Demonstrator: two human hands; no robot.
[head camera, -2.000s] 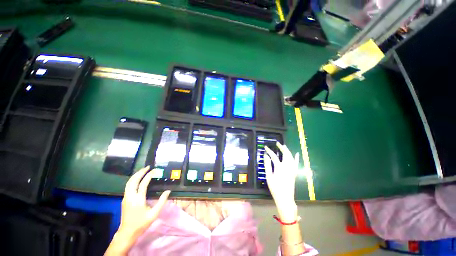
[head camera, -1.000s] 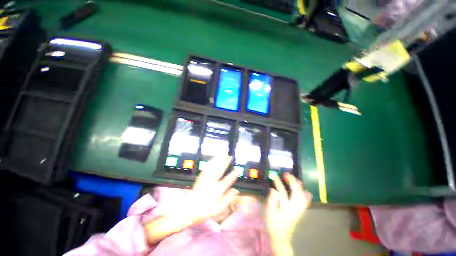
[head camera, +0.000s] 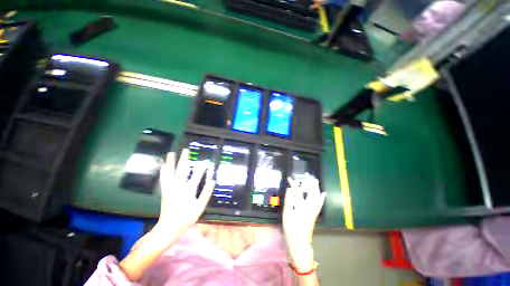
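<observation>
The near four-slot phone tray (head camera: 237, 213) holds a phone in each pocket. My left hand (head camera: 183, 192) lies over the leftmost phone (head camera: 202, 149), fingers apart, covering part of its dark menu screen. The second phone (head camera: 231, 174) shows text lines. The third phone (head camera: 268, 174) shows a white picture with green and orange squares. My right hand (head camera: 302, 209) is over the lower part of the rightmost phone (head camera: 299, 162), fingers spread and holding nothing. The second tray (head camera: 306, 120) touches behind, with one dark phone (head camera: 212, 106) and two blue-screen phones (head camera: 247, 110).
A loose dark phone (head camera: 147, 161) lies left of the trays. A side tray (head camera: 72, 134) is angled further left, phones at its far end. A black stand (head camera: 352, 108) with a yellow tag is at right. Yellow tape (head camera: 342, 173) marks the mat. A person's pink cap (head camera: 439, 19) shows at upper right.
My left hand has moved left from the second phone to the leftmost. My right hand remains at the rightmost phone, slightly higher. The two left phones now show text lines instead of white pictures.
</observation>
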